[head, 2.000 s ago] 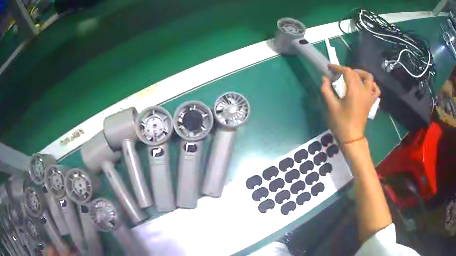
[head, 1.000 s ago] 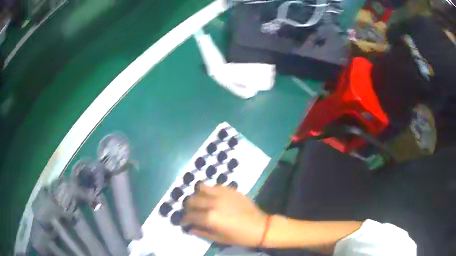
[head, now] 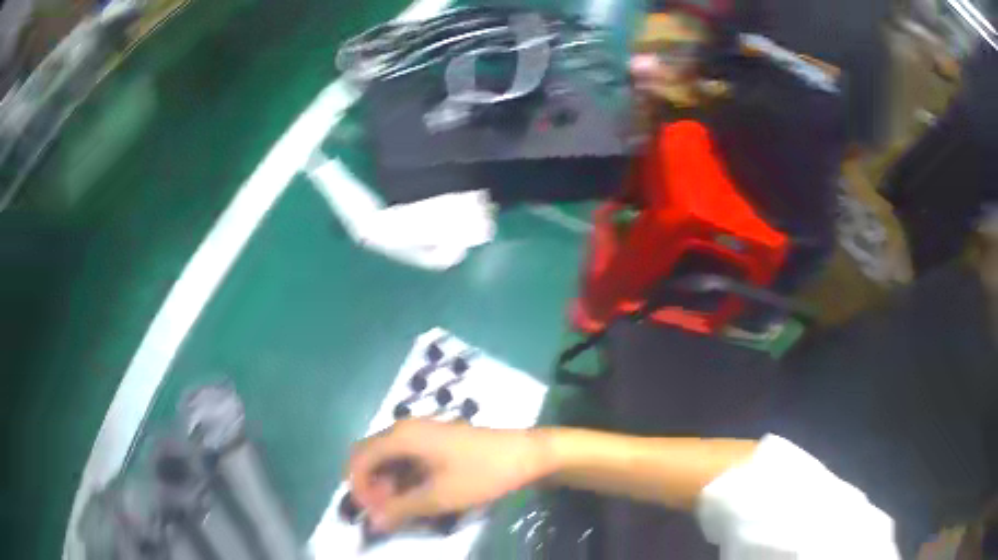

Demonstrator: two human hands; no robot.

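Note:
My right hand (head: pixel 438 470) reaches in from the right, blurred, over the lower part of a white sheet (head: pixel 506 396) with rows of black pads (head: pixel 443 396). Its fingers point down and left at the sheet. A dark patch shows between the thumb and fingers; I cannot tell whether it is a held pad or pads on the sheet behind. Several grey handheld fans (head: pixel 257 487) lie side by side at the lower left, blurred and cut off by the bottom edge. My left hand is not in view.
A black box (head: pixel 503 131) with cables on top stands at the back of the green bench. A limp white cloth or glove (head: pixel 427 226) lies before it. The white rail (head: pixel 219 246) curves along the left. A red stool (head: pixel 689 235) and a person (head: pixel 755 131) are beyond the bench.
The view has swung right. The fan my right hand held two seconds ago is gone from it; the hand is now over the pad sheet, further down it in the last second.

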